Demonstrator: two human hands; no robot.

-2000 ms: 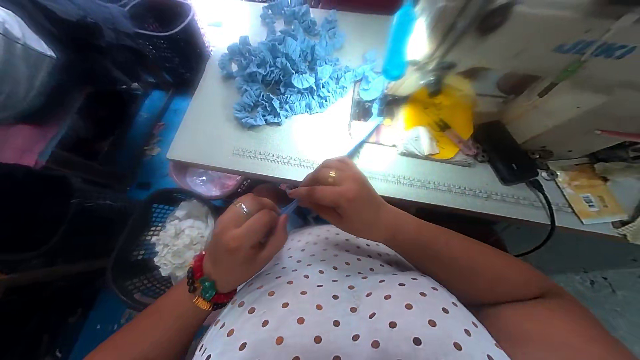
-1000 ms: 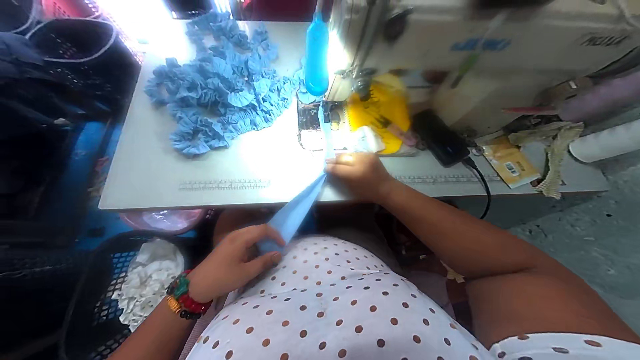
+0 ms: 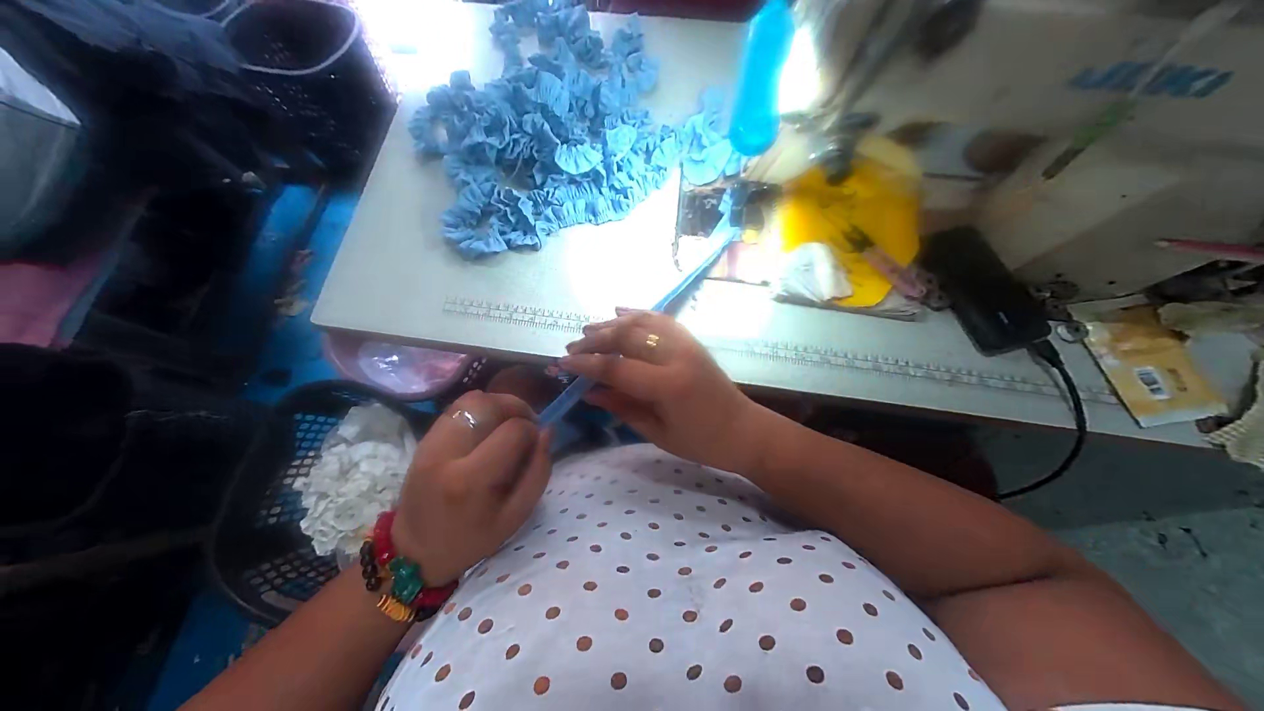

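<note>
A narrow light-blue fabric strip (image 3: 688,280) runs taut from the needle area of a Juki sewing machine (image 3: 1076,109) down over the table edge. My left hand (image 3: 477,481), with a ring and beaded bracelets at the wrist, is closed on the strip's near end above my lap. Around the strip farther up, my right hand (image 3: 660,383) pinches it between thumb and fingers at the table's front edge. Gathered blue ruffled fabric (image 3: 543,128) lies heaped on the table, its right end reaching toward the needle area.
The sewing table (image 3: 385,281) bears a printed ruler scale. Yellow cloth (image 3: 874,217), a black device (image 3: 987,291) with a cable and a tan packet (image 3: 1155,370) lie by the machine. White ruffled fabric (image 3: 360,474) fills a black basket (image 3: 242,533) at lower left, near a pink basin (image 3: 395,365).
One second ago the strip was spread wide between my hands; now it is narrow. My left hand has come closer to my right hand. The view has shifted.
</note>
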